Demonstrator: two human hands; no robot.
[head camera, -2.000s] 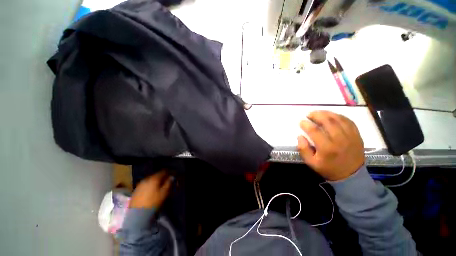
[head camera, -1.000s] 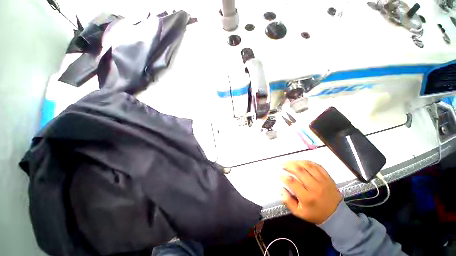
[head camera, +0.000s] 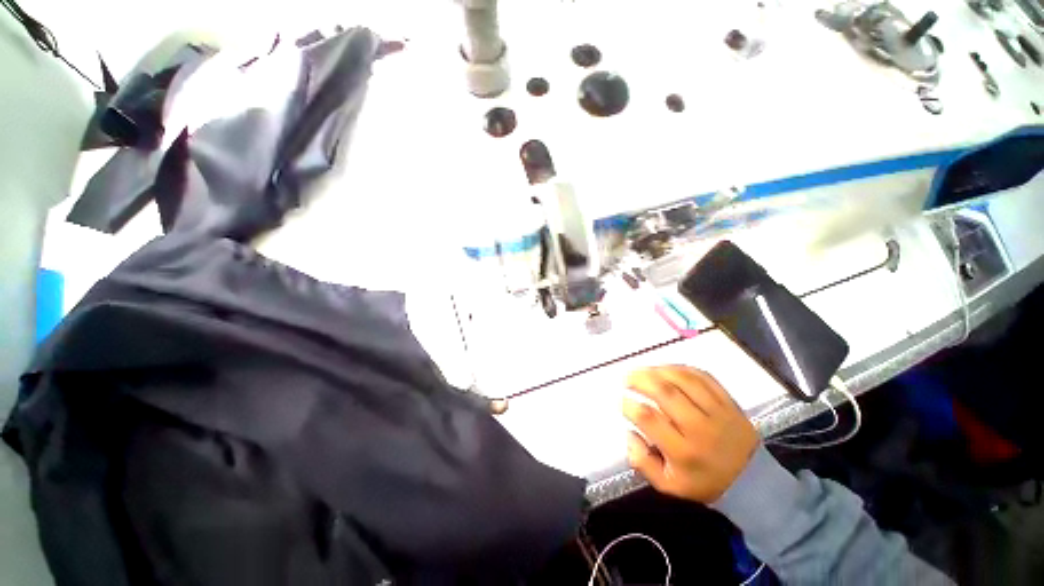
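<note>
My right hand (head camera: 690, 433) rests at the table's front edge with its fingers curled. Whether something small lies inside it is hidden. My left hand is out of the picture. A large dark fabric heap (head camera: 263, 401) covers the table's left side and hangs over the front edge. The white sewing machine head (head camera: 790, 126) with a blue stripe stands behind, its needle area (head camera: 572, 295) beyond my right hand.
A black smartphone (head camera: 765, 318) lies right of my hand, with a white cable (head camera: 853, 418) at its lower end. Slim pink and light-blue sticks (head camera: 678, 318) lie beside it. More dark fabric (head camera: 246, 160) lies at the back left. A control panel (head camera: 994, 166) is at the right.
The view has tilted up from the lap to the machine head, then shifted slightly right. My left hand, seen low at the left two seconds ago, is out of view. My right hand stays curled by the edge.
</note>
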